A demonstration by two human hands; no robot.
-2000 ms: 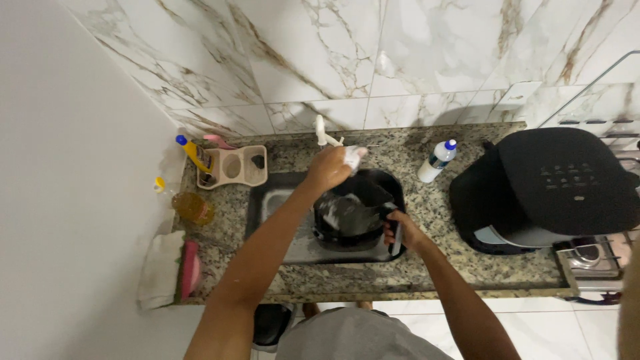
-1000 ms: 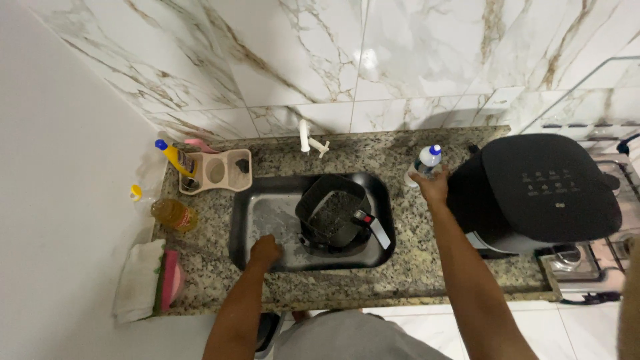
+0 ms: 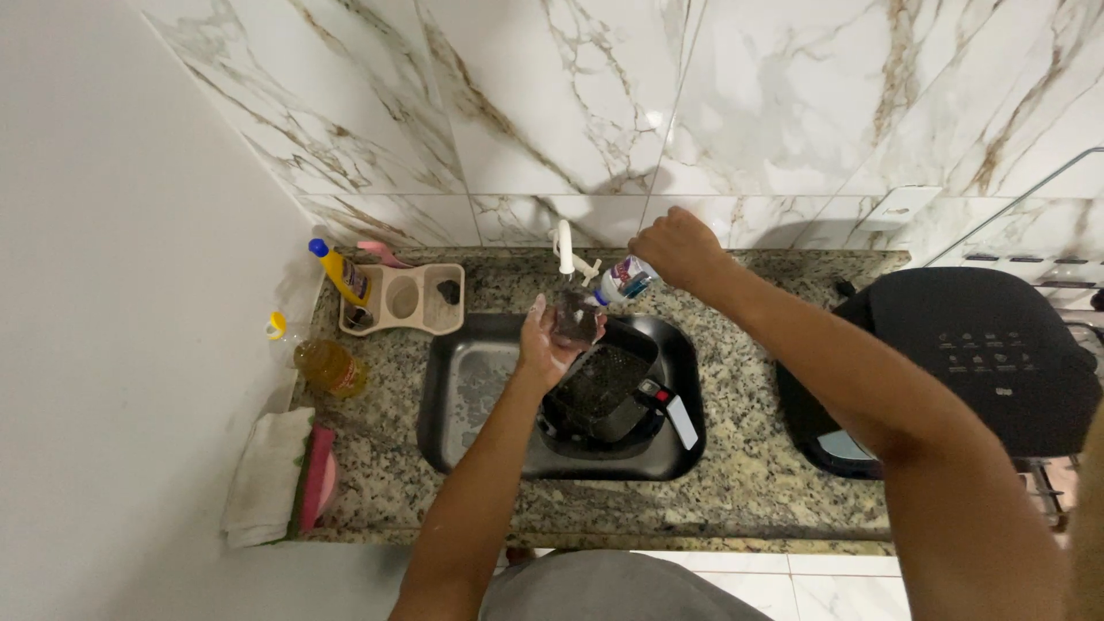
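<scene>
My left hand [image 3: 552,349], with suds on it, holds a dark scouring sponge [image 3: 576,319] above the sink [image 3: 470,388]. My right hand [image 3: 677,246] grips a clear bottle with a blue cap [image 3: 627,280], tipped upside down so its cap meets or nearly meets the sponge. Below my left hand, a black air fryer basket [image 3: 604,384] sits in the right part of the sink, its handle [image 3: 681,421] pointing toward the lower right. A white faucet [image 3: 565,246] stands behind the sponge.
A beige caddy [image 3: 444,323] holding a yellow bottle [image 3: 343,274] stands back left. Nearby are a bottle of yellow liquid [image 3: 332,368], a white cloth [image 3: 269,474] and a pink item [image 3: 321,474]. A black air fryer [image 3: 975,362] occupies the right, beside a stove [image 3: 1044,492].
My right hand has lifted the bottle from the counter right of the sink and tipped it over. My left hand has risen from the sink's left part and now holds the sponge.
</scene>
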